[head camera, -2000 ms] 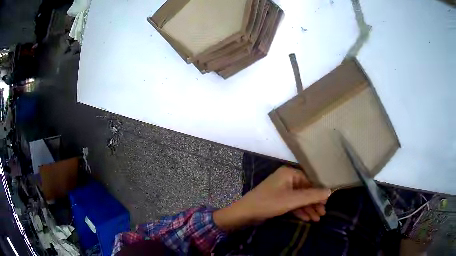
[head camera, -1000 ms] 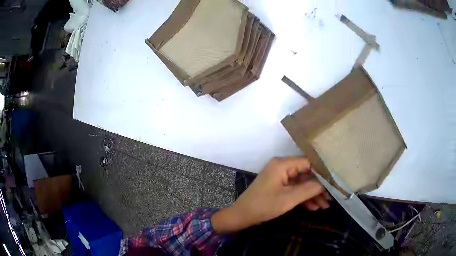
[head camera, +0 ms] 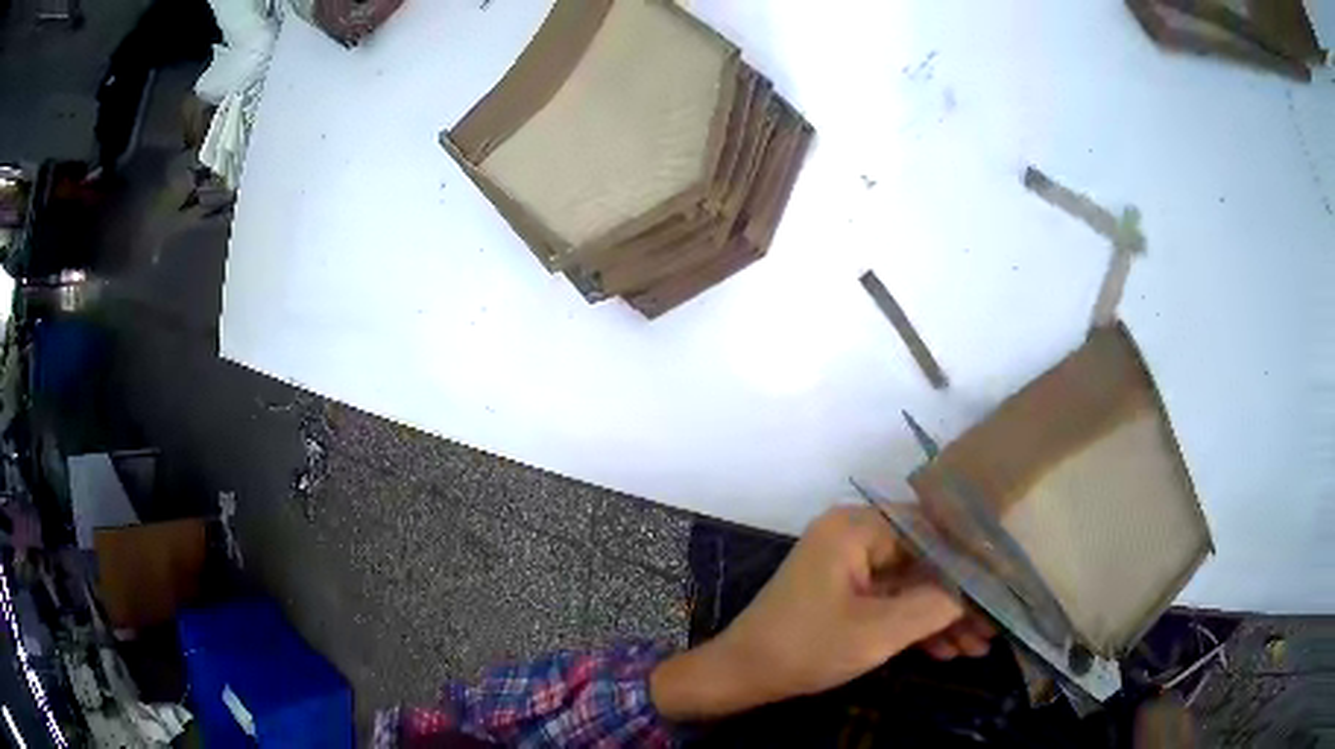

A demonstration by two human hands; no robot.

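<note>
A brown pocket piece (head camera: 1120, 505) with a darker band lies at the table's near edge, right of centre. Open shears (head camera: 1010, 585) reach its left edge, their two blade tips apart and pointing up-left. My left hand (head camera: 827, 622) is at the pocket's lower left side, thumb and fingers pinched on its edge; the blades partly hide the grip. My right hand is mostly out of the picture or hidden; only a blurred skin-toned patch (head camera: 1167, 724) shows by the shears' pivot at the bottom edge. A dark trimming (head camera: 905, 329) lies above the blades.
A layered pocket stack (head camera: 630, 161) stands at upper left. Another brown stack (head camera: 1237, 32) is at the upper right edge. A bent pale strip (head camera: 1083, 208) touches the pocket's top corner. A blue bin (head camera: 264, 680) and brown box (head camera: 151, 582) are on the floor at left.
The shears have opened and their tips have moved up-left along the pocket's side. The pocket and trimmings appear lower in view; the dark trimming now lies apart from the pocket.
</note>
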